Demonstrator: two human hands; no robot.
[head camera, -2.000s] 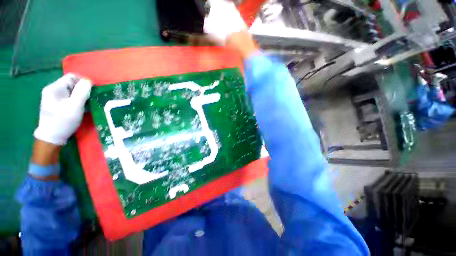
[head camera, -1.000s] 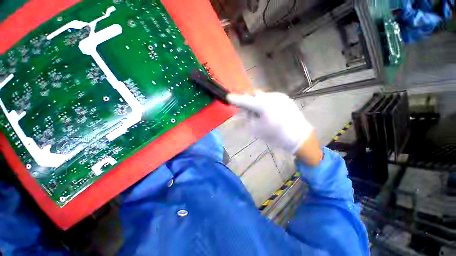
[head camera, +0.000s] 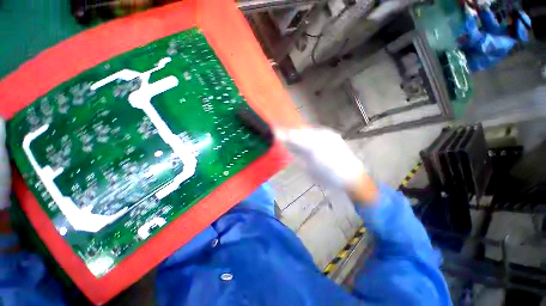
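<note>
A green circuit board (head camera: 209, 170) lies solder side up, tilted in the picture, with a white angular track and many small joints. An orange-red mat (head camera: 149, 254) lies under it and shows around its edges. My right hand (head camera: 326, 156), in a white glove and blurred, grips a black brush (head camera: 256, 125). The brush head is at the board's right edge, near its lower right corner. My left hand (head camera: 4, 167), also in a white glove, is at the left picture edge beside the board, mostly cut off; its fingers are hidden.
A green bench top (head camera: 33, 36) shows at the upper left, with a dark object (head camera: 108, 8) at the top edge. A metal frame (head camera: 434, 77) stands over the floor to the right. Dark upright racks (head camera: 458, 158) are at the right. A person in blue (head camera: 488, 45) is at the upper right.
Since one second ago the board and mat sit lower and further right in the picture. Part of my left hand now shows. Earlier my right hand was beyond the mat; it now holds the brush at the board's edge.
</note>
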